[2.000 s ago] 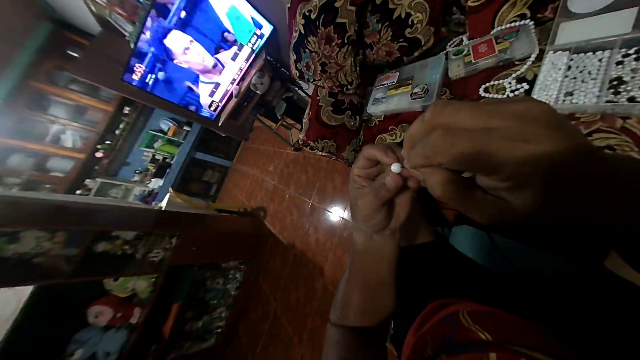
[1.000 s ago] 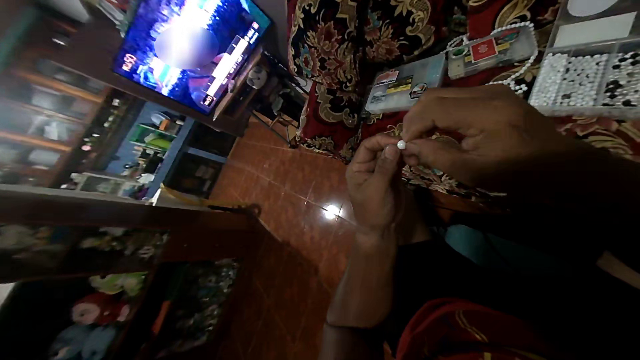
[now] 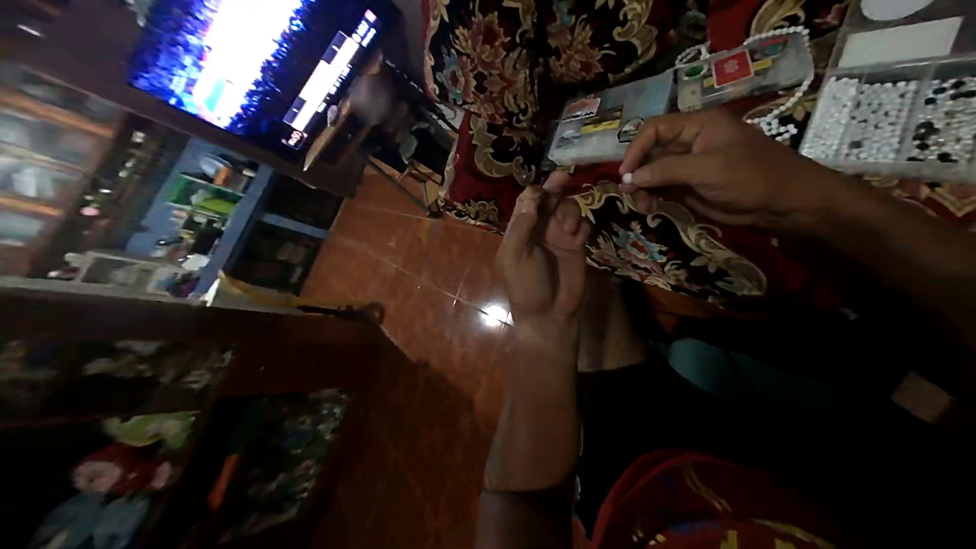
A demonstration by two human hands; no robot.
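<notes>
My right hand (image 3: 713, 164) pinches a small white bead (image 3: 627, 178) between thumb and fingertips, above the patterned fabric. To its left in the picture, apart from it, is my left hand (image 3: 543, 248), with its thumb raised and fingers curled. Whether a thin thread or anything else lies between its fingers cannot be told. Beyond my right hand lies a divided clear plastic box (image 3: 854, 164) of white, black and clear beads. A string of white beads (image 3: 802, 84) curves around a clear plastic case (image 3: 690, 95). Another flat plastic case (image 3: 583, 152) lies beside that one.
Red, black and gold floral fabric (image 3: 640, 240) covers the seat under the cases. Shiny orange floor tiles (image 3: 415, 259) lie beyond my left hand. A lit television (image 3: 229, 61), a blue shelf (image 3: 267, 187) and a dark cabinet (image 3: 290, 351) stand on the left side.
Earlier my hands were together at a white bead. Now they are apart, with the bead at my right fingertips, and my left hand has its fingers spread more.
</notes>
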